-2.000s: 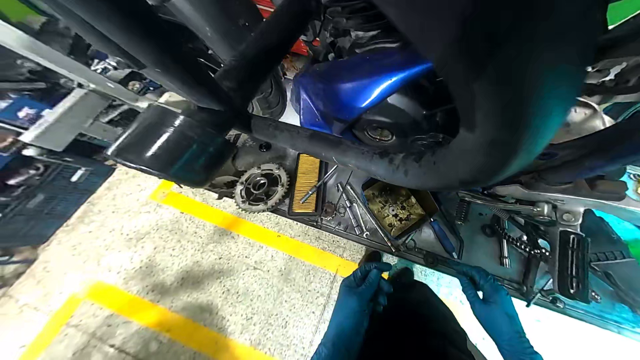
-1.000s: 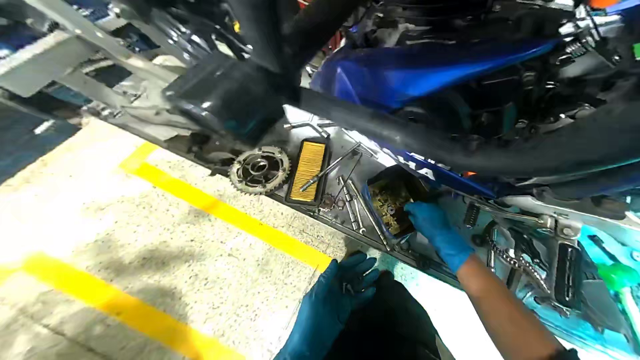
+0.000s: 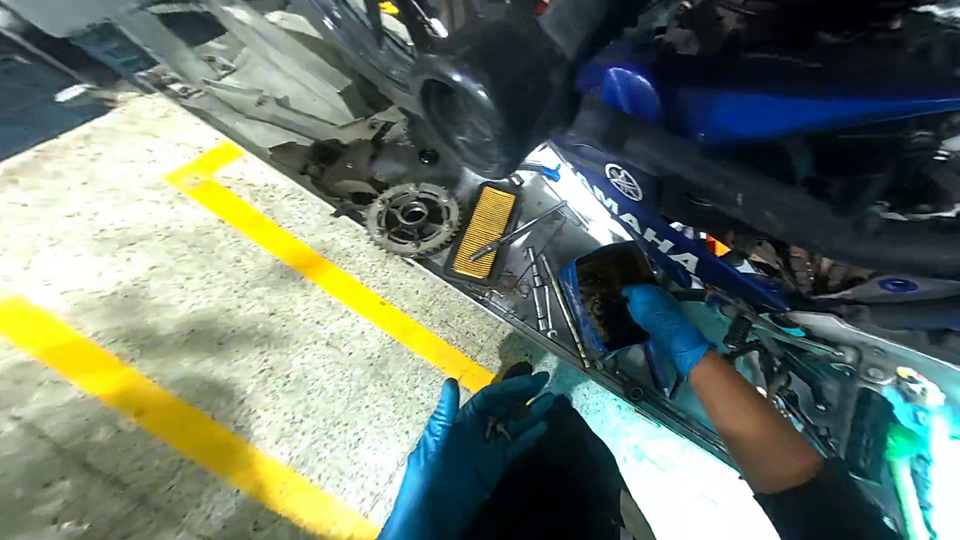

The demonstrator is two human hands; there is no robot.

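Observation:
My left hand (image 3: pixel 487 431), in a blue glove, is palm up near my knee with a few small bolts (image 3: pixel 496 427) lying on the palm. My right hand (image 3: pixel 666 319), gloved too, reaches over the right side of a dark tray (image 3: pixel 611 281) with a blue edge; its fingertips are at the tray's contents, and whether they grip anything cannot be told. Left of the tray lie a long metal rod (image 3: pixel 564 309) and a socket extension (image 3: pixel 538 289). A pleated yellow air filter (image 3: pixel 487 229) carries a slim metal tool (image 3: pixel 517 231) across it. Beside it rests a rear sprocket (image 3: pixel 413 219).
A blue Yamaha motorcycle (image 3: pixel 810 116) stands over the far side, its blue swingarm-like panel (image 3: pixel 637 202) behind the tray. A black exhaust-like part (image 3: pixel 465 112) hangs above the sprocket. Metal parts and a chain (image 3: pixel 787 405) lie at right. The platform's edge (image 3: pixel 630 386) runs diagonally beside the yellow floor line (image 3: pixel 330 277).
My right hand has moved from near the platform's front edge to the tray. My left hand has turned from partly closed to palm up, showing small bolts. The view has shifted.

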